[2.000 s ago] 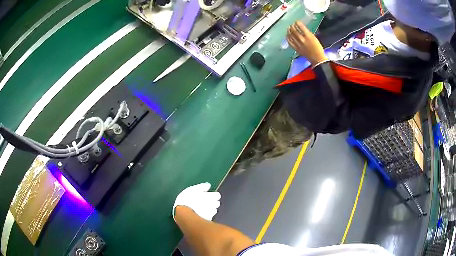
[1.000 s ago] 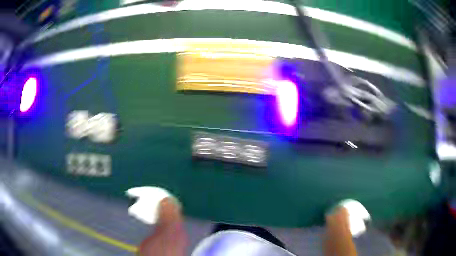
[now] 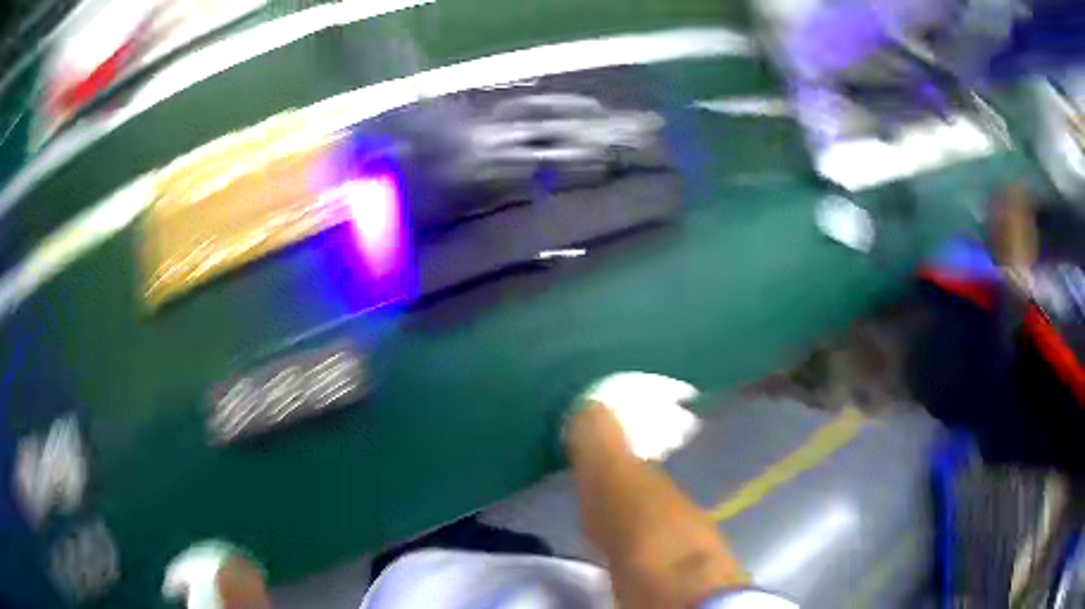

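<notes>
The view is blurred. My right hand (image 3: 643,414), in a white glove, rests at the bench's near edge with fingers loosely spread and nothing visible in it. My left hand (image 3: 212,573), also white-gloved, is small at the bottom left by the same edge; it looks empty, fingers slightly apart. A grey three-ring module (image 3: 289,395) lies on the green bench between and beyond my hands, touched by neither. Two more pale pieces, a whitish one (image 3: 51,468) and a greyer one (image 3: 83,559), lie at the far left, too smeared for detail.
A black curing unit (image 3: 547,232) with violet glow and grey cables stands beyond the module. A yellow-brown board (image 3: 238,214) adjoins it. A white round lid (image 3: 845,221) and a machine frame (image 3: 904,155) are at upper right. A coworker's dark sleeve (image 3: 976,345) is at the right.
The view swung left along the bench, then partly back right, so the coworker and machine frame show again. My left hand came into view and now sits lower left. The module stays on the bench.
</notes>
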